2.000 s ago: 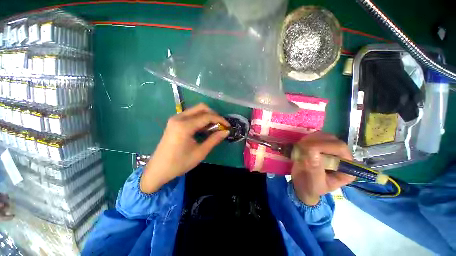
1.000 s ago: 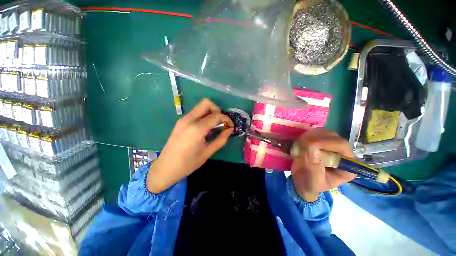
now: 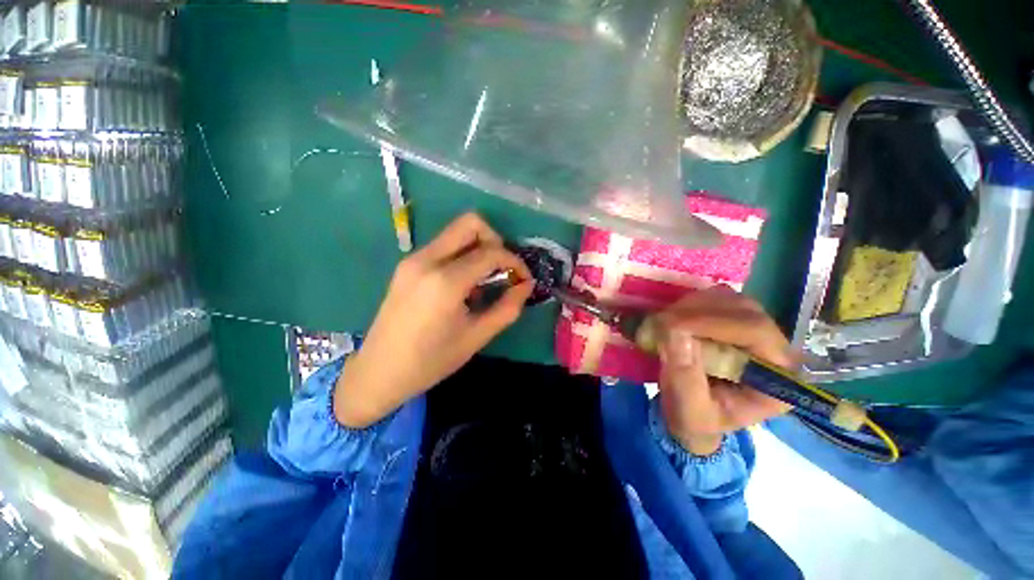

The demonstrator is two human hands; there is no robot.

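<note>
A round black device housing (image 3: 547, 272) sits on a pale round pad on the green mat. My left hand (image 3: 445, 308) is at its left side, with thumb and fingertips pinching a small dark and yellow-edged component against the housing; the fingers hide most of it. My right hand (image 3: 717, 360) holds a soldering iron (image 3: 726, 361) like a pen. Its metal tip reaches left over the pink block (image 3: 635, 272) to the right side of the housing. The exact contact point is too small to tell.
A clear fume hood (image 3: 544, 125) hangs above the housing. A thin white tool (image 3: 395, 193) and pale strand lie on the mat. Stacked component trays (image 3: 91, 227) stand left. A bowl of metal shavings (image 3: 745, 70) and a metal-edged tray (image 3: 807, 329) with yellow sponge (image 3: 876, 283) are right.
The view has shifted slightly, moving the bench items in the picture. Both hands keep their grips, and the soldering iron tip stays at the housing. The iron's rear end tilts slightly lower.
</note>
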